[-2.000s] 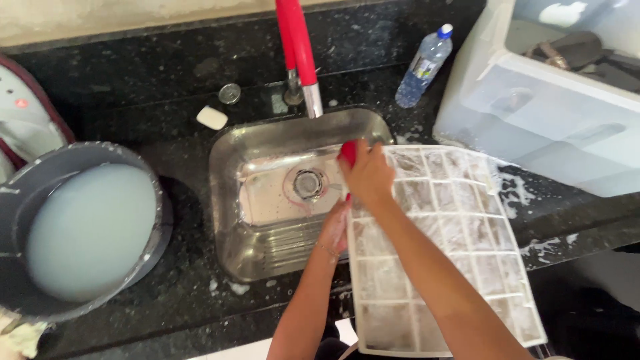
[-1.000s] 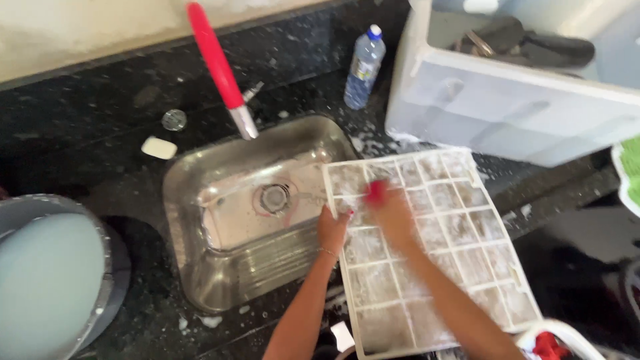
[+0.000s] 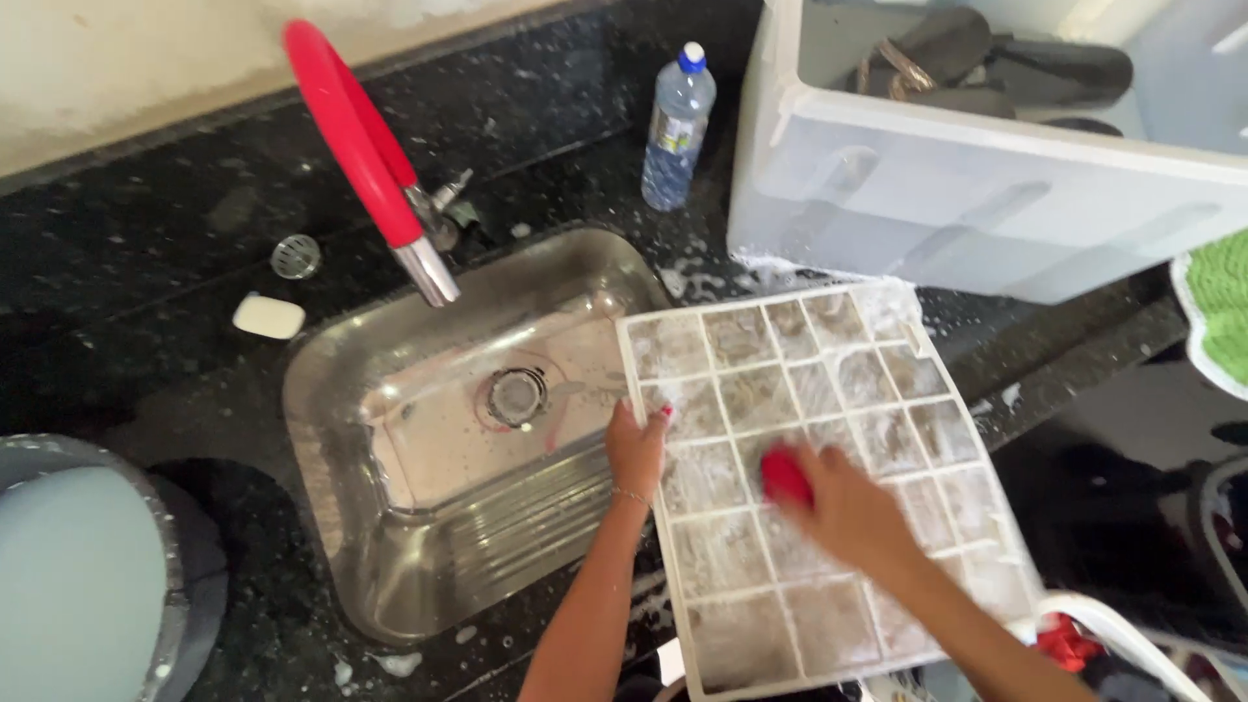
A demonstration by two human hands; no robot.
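My left hand (image 3: pixel 639 450) grips the left edge of a white plastic grid panel (image 3: pixel 770 570), thumb on top and fingers hidden beneath. The panel lies tilted over the right side of a stainless steel sink (image 3: pixel 341 546) and the counter, with whitish suds spread over its square sections. In my right hand (image 3: pixel 843 502), blurred by motion, is a red scrubbing brush or sponge (image 3: pixel 786 478), pressed to the middle of the panel; its exact kind cannot be told. A red flexible faucet (image 3: pixel 356 136) with a chrome tip arches above the sink's back edge.
Left of the sink are a dark bucket (image 3: pixel 185 585) of cloudy liquid, a white soap bar (image 3: pixel 268 317) and a drain strainer (image 3: pixel 295 256). Behind stand a plastic bottle (image 3: pixel 678 132) and a large white bin (image 3: pixel 926 185) holding dark sandals (image 3: pixel 1058 70). A green cloth (image 3: pixel 1219 312) lies far right.
My right hand has moved with the red item from the panel's upper left edge to its middle. My left hand still holds the left edge. The view has shifted.
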